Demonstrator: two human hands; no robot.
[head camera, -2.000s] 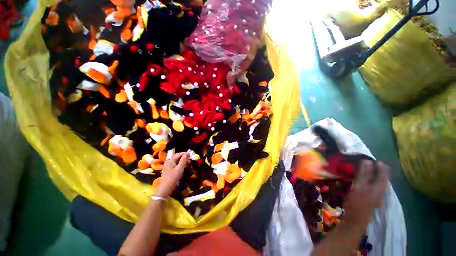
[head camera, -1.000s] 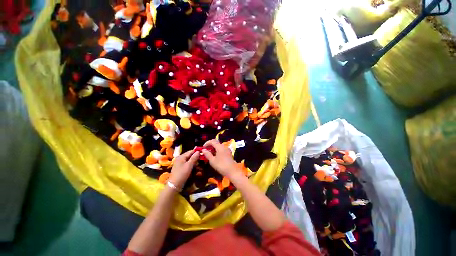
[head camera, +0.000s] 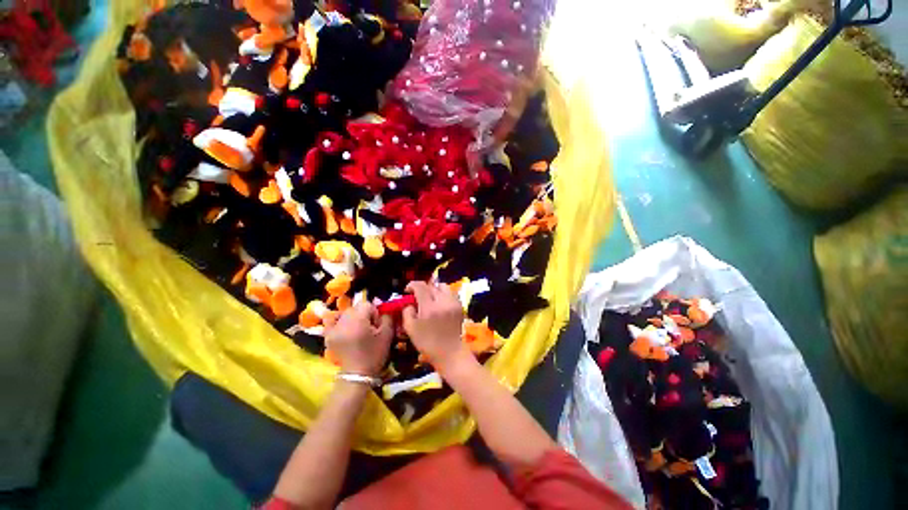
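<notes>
My left hand (head camera: 359, 341) and my right hand (head camera: 434, 321) are close together over the near part of the pile. Their fingers pinch a small red accessory (head camera: 396, 304) stretched between them. A heap of red accessories with white dots (head camera: 413, 174) lies in the middle of the pile. Black plush penguins with white bellies (head camera: 225, 147) and orange parts (head camera: 284, 301) lie around it. The yellow woven sack (head camera: 164, 299) holds this pile. Whether a toy is under my fingers is hidden.
A clear plastic bag with red accessories (head camera: 468, 60) lies on the pile. A white woven sack (head camera: 787, 398) with similar toys stands at the right. Full yellow sacks (head camera: 821, 125) and a hand truck (head camera: 712, 110) are at upper right. A pale sack (head camera: 35, 339) is at left.
My right hand has come from over the white sack, where it held a blurred toy, to beside my left hand. Both hands now stretch the red accessory. The view has shifted slightly.
</notes>
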